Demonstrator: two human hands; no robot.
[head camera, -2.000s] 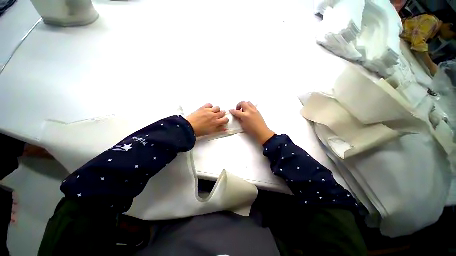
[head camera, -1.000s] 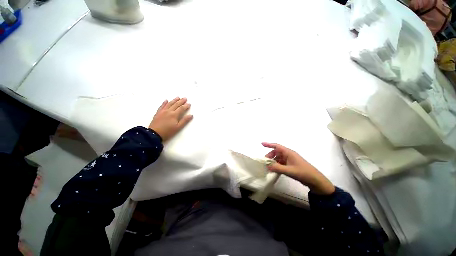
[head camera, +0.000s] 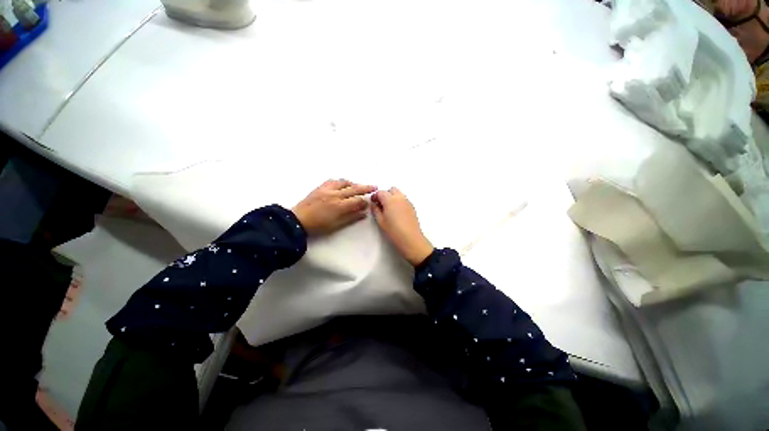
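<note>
A large white cloth panel lies on the white table and hangs over its front edge below my forearms. My left hand rests on the panel with its fingers stretched to the right. My right hand is just beside it, with its fingertips bent down at the cloth and touching or nearly touching the left fingertips. Whether the right fingers pinch the cloth cannot be told. White cloth and table blend together, so the panel's upper edge is hard to see.
Cream pieces lie on a stack of grey-white panels at right. White bundles lie far right. A whitish container base and blue tray are at rear left. The table's edge curves at left.
My right hand has moved up and left from the panel's lower corner to beside my left hand. My left hand has moved right. The cut-out and crumpled corner no longer show.
</note>
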